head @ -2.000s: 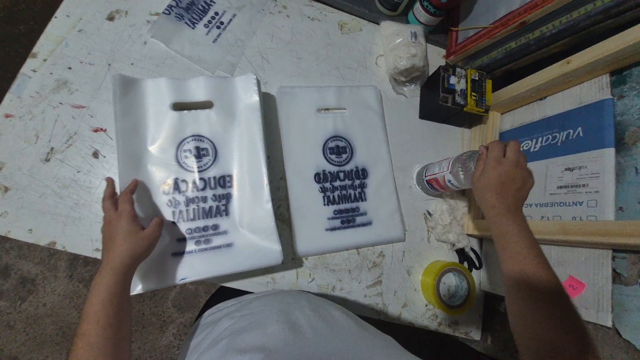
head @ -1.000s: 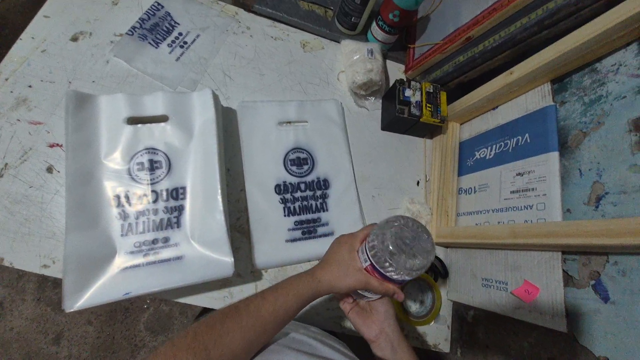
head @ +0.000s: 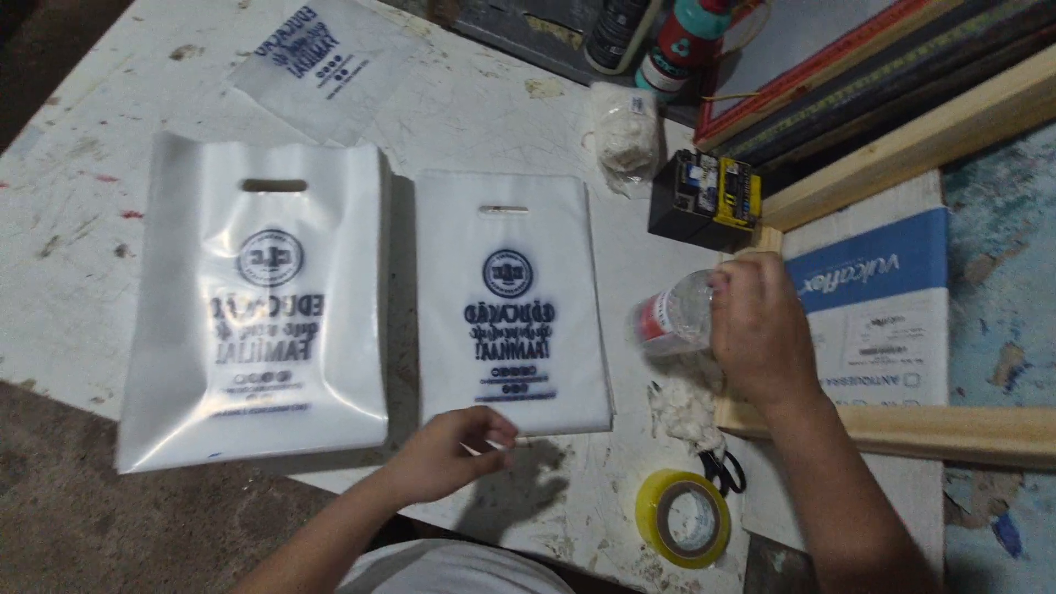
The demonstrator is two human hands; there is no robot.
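My right hand (head: 763, 330) grips a clear plastic bottle (head: 676, 318) with a red and white label, tilted above the table beside a wad of white cloth (head: 689, 412). My left hand (head: 458, 454) has its fingers curled, with a small pale thing at the fingertips that I cannot make out. It is at the lower edge of the smaller stack of printed plastic bags (head: 450, 247). Left of that lies a larger stack of printed white plastic bags (head: 186, 289) with a handle slot. A loose printed clear sheet (head: 371, 82) lies at the top.
A roll of yellow tape (head: 652, 511) lies near black scissor handles (head: 730, 474). A black and yellow battery (head: 689, 210) and a bagged white bundle (head: 623, 140) stand farther back. Wooden frames (head: 907, 429) cover a cardboard box (head: 874, 256) at right. Bottles (head: 681, 49) stand at the top.
One second ago both hands were together at the bottle near the table's front edge. Now my right hand has carried it rightward and my left hand is apart from it, by the smaller stack.
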